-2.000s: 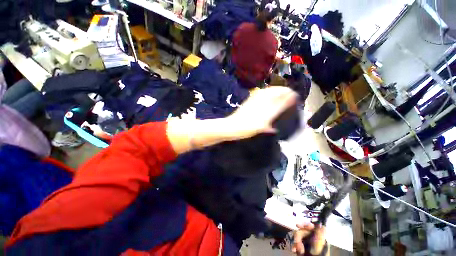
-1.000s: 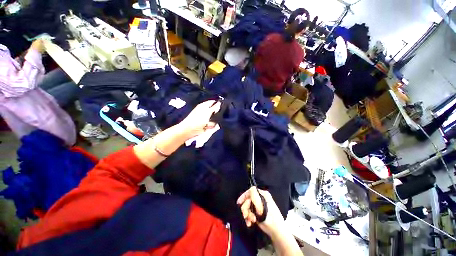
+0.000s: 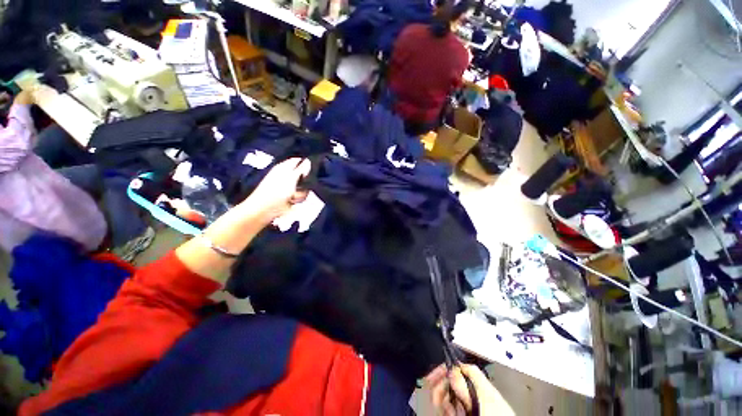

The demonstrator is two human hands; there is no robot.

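Observation:
My left hand (image 3: 285,185) is closed on the edge of a dark garment piece (image 3: 316,166) at the top of a heap of navy and black pieces (image 3: 382,215). My right hand (image 3: 464,388) holds the fabric scissors (image 3: 442,309) by their finger loops, low at the right of the heap. The long dark blades point up and away, over the dark cloth. The blades look nearly closed. A white patch (image 3: 301,213) lies just below my left hand.
The overlock machine (image 3: 529,280) stands on the white table (image 3: 561,366), with small snips (image 3: 529,337) near it. Thread cones (image 3: 582,195) are behind. A sewing machine (image 3: 122,77) stands at far left. One person (image 3: 425,73) sits ahead, another (image 3: 49,191) at left. Royal-blue pieces (image 3: 65,284) lie at left.
My left hand has moved back and left from over the table to the heap. The scissors swung up over the cloth, then shifted lower right with my right hand.

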